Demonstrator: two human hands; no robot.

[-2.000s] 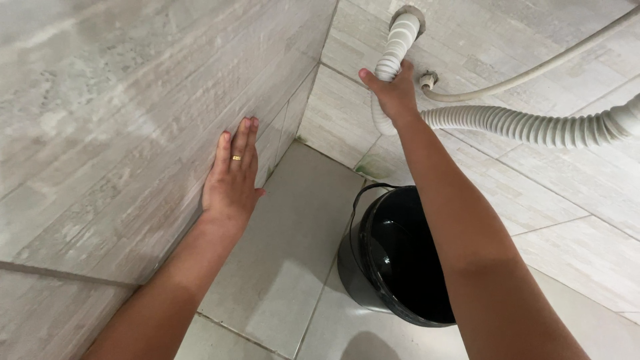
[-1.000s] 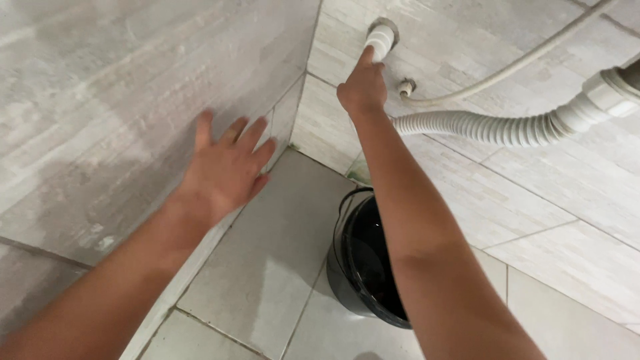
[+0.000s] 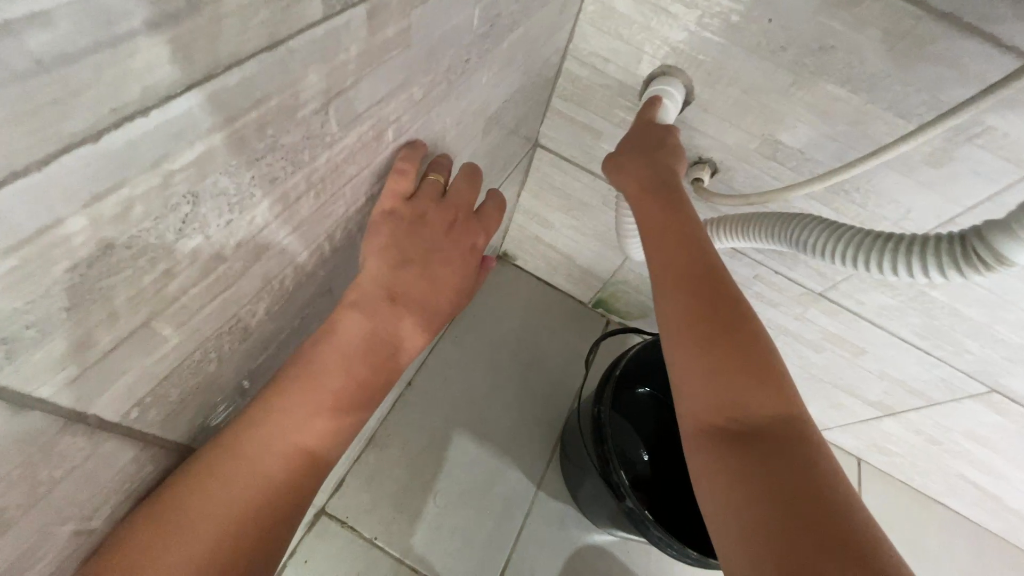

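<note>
My right hand (image 3: 650, 156) grips the upper end of a white corrugated drain hose, just below the white pipe fitting (image 3: 666, 92) that enters a hole in the tiled wall. The hose (image 3: 840, 240) bends down behind my right wrist and runs off to the right. My left hand (image 3: 428, 228), with a ring on one finger, rests against the left tiled wall with its fingers spread and bent, holding nothing. Below my right forearm a black plastic bucket (image 3: 588, 448) stands on the floor, partly hidden by the arm.
A thin pale supply hose (image 3: 864, 164) joins a small wall connection (image 3: 702, 172) beside the drain pipe. The left wall (image 3: 200, 200) meets the back wall in a corner. Grey floor tiles (image 3: 480, 384) lie below, with a greenish stain (image 3: 622, 298) at the wall's foot.
My right hand has moved up the hose, closer to the wall opening. The left hand stays at the left wall, its fingers now more bent and apart than at first.
</note>
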